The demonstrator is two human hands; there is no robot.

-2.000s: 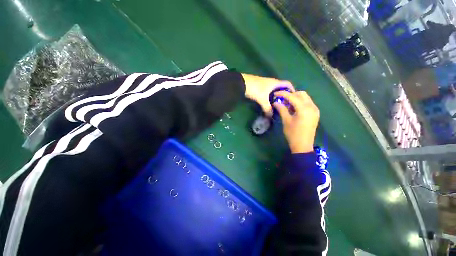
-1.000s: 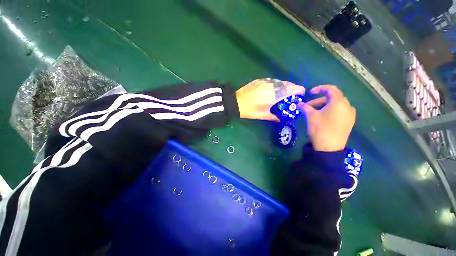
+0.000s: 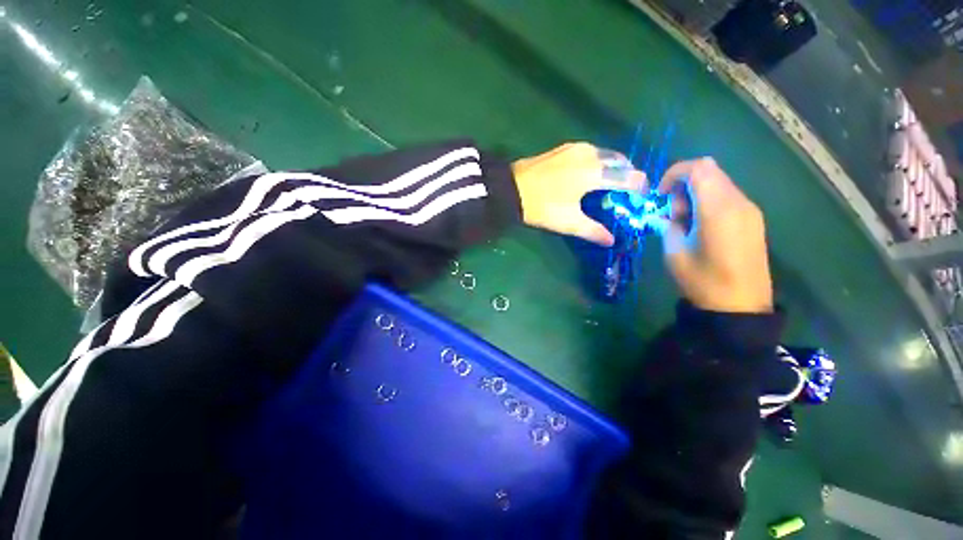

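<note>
My left hand (image 3: 570, 190) is shut on a light-up unit (image 3: 631, 211), palm-sized and dark, which glows bright blue. A small dark round part (image 3: 612, 276) hangs just below it, blurred. My right hand (image 3: 718, 234) is at the unit's right side, blurred, with bent thumb and fingers close to the glow; whether it holds anything is hidden. Several thin silver rings lie in the blue tray (image 3: 496, 359) in front of me. A few more rings (image 3: 501, 304) lie on the green belt between the tray and my hands.
A clear bag of small silver-brown parts (image 3: 127, 179) lies at the left. Another blue-lit unit (image 3: 818, 375) lies beyond my right sleeve. A green-yellow cylinder (image 3: 787, 527) is at the lower right. A dark object (image 3: 766, 32) sits beyond the belt's metal edge (image 3: 781, 118).
The unit's glow has grown from faint to bright blue. My right hand moved right, from touching the unit to its side. The second lit unit and green-yellow cylinder came into view at right.
</note>
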